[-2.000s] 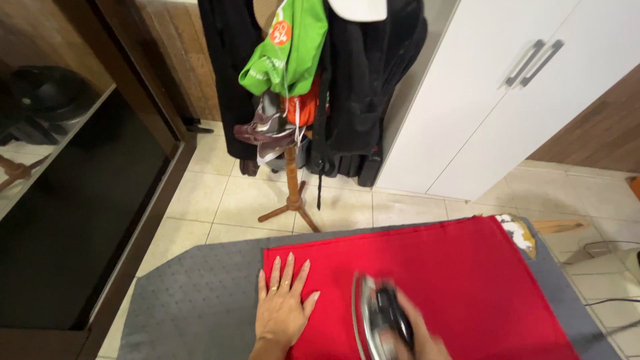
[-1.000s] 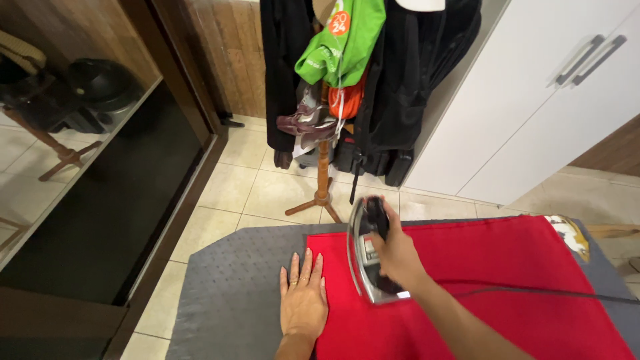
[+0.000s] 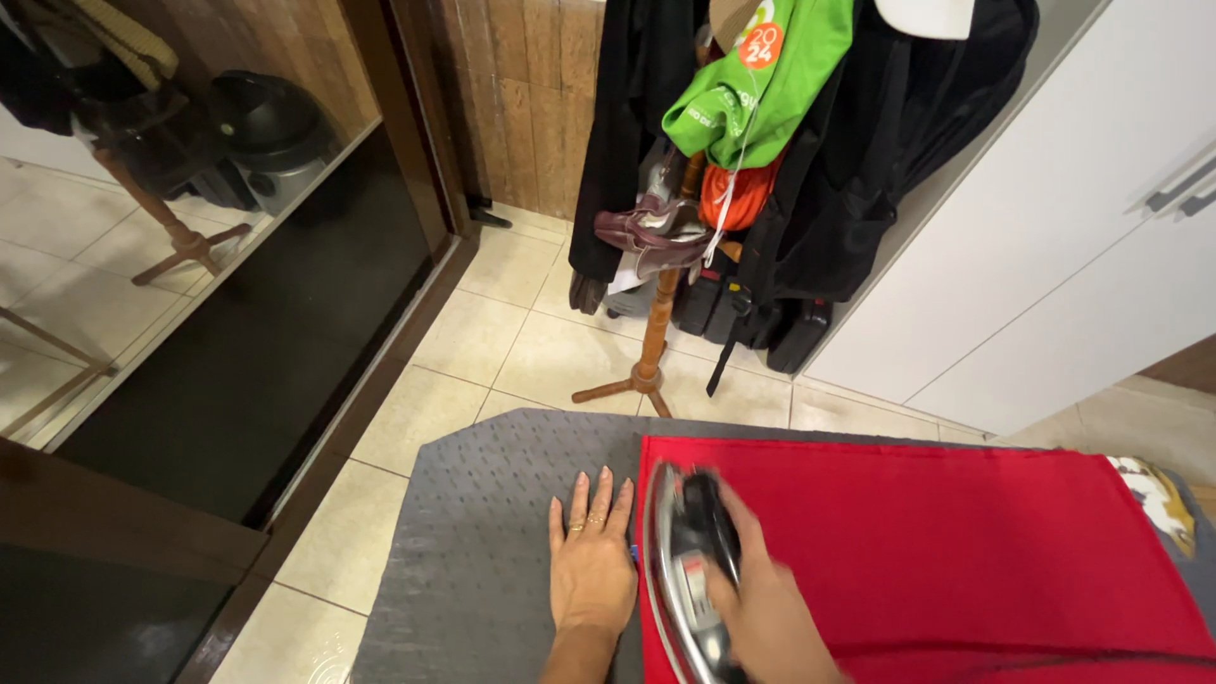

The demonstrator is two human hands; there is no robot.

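A red cloth (image 3: 931, 541) is spread over a grey ironing board (image 3: 475, 541). My right hand (image 3: 760, 598) is closed round the black handle of a clothes iron (image 3: 689, 579), which lies along the cloth's left edge and is slightly blurred. My left hand (image 3: 594, 570) rests flat, palm down and fingers apart, on the grey cover just left of that edge, close beside the iron. The iron's cord crosses the cloth at the lower right. A patterned white and brown cloth (image 3: 1154, 499) shows past the red cloth's right end.
Beyond the board stands a wooden coat stand (image 3: 655, 332) hung with dark garments, a green bag (image 3: 760, 85) and a black backpack (image 3: 855, 161). A white cabinet (image 3: 1026, 266) is at the right. On the left is a dark-framed sliding door (image 3: 285, 313) with a mirrored part.
The iron in my right hand has moved to the cloth's left edge. My left hand, earlier on or over that edge, now lies on the grey cover. The view has shifted somewhat.
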